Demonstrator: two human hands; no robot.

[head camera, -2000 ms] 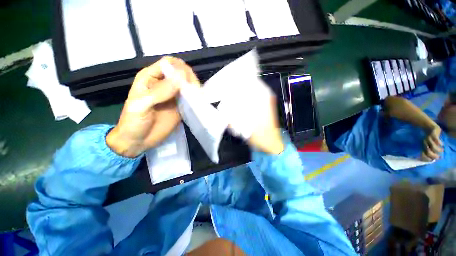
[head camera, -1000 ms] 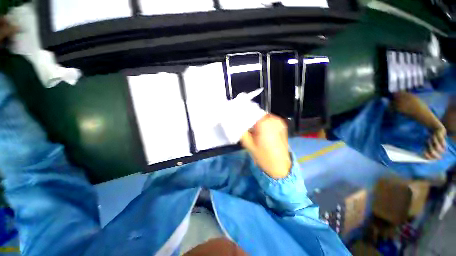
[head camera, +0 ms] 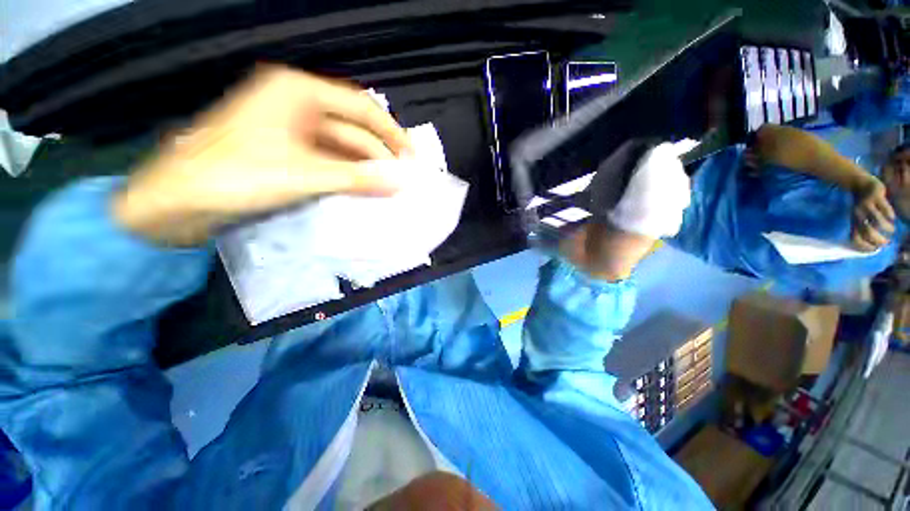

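Note:
My left hand (head camera: 269,160), blurred, pinches a flat white bag (head camera: 369,230) above the black tray (head camera: 464,240). More white bag material lies below it in the left slots (head camera: 279,269); I cannot tell where one bag ends. My right hand (head camera: 614,245) holds a crumpled white cloth (head camera: 654,195) and a glossy black screen module (head camera: 639,110), tilted and raised over the tray's right side. The module is blurred, with white reflections near my fingers. Two dark screens lie in tray slots, one in full (head camera: 520,125) and one partly hidden behind the held module (head camera: 591,82).
Stacked black trays (head camera: 299,50) stand beyond the work tray. A white sheet (head camera: 15,150) lies at the far left. At right, another person in a blue smock (head camera: 738,200) sits near a tray of white-bagged pieces (head camera: 778,88). Cardboard boxes (head camera: 778,339) stand on the floor below.
My left hand has come back from the far left and now holds a bag over the tray. My right hand has moved right and lifted a screen module. Fewer screens lie in the tray.

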